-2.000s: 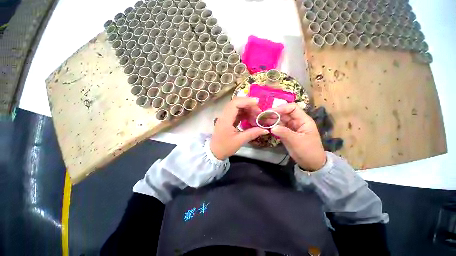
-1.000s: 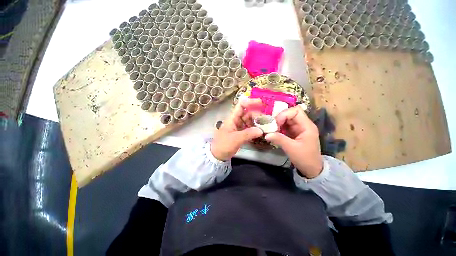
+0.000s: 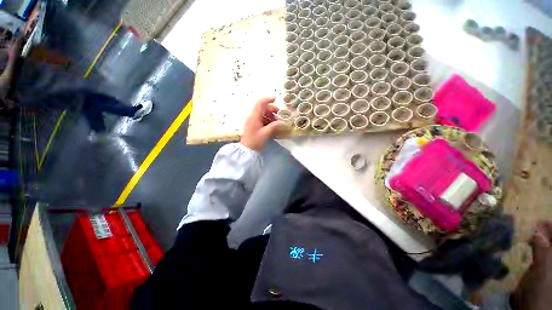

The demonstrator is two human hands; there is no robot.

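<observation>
My left hand [image 3: 260, 126] is at the front row of the left board [image 3: 233, 79], with thumb and fingers around a grey-beige ring [image 3: 282, 114] at the row's near left end. Many similar rings stand packed beside it. My right hand [image 3: 535, 275] is blurred and cut off at the lower right edge; its fingers and any held thing cannot be made out. The pink box [image 3: 423, 175] lies on the speckled round stand [image 3: 396, 209] with a white pad [image 3: 458, 191] on it. One ring [image 3: 472, 141] stands on the stand's far edge.
A loose ring [image 3: 358, 161] lies near the table edge. The pink lid [image 3: 465, 104] is beyond the stand, a dark crumpled cloth [image 3: 472, 251] right of it. The right board [image 3: 526, 181] is at the right. A red bin [image 3: 106, 260] and a person's leg [image 3: 106, 109] show left.
The view has turned left. My hands have parted from the ring held between them; my left hand has moved to the left board, my right hand to the far right.
</observation>
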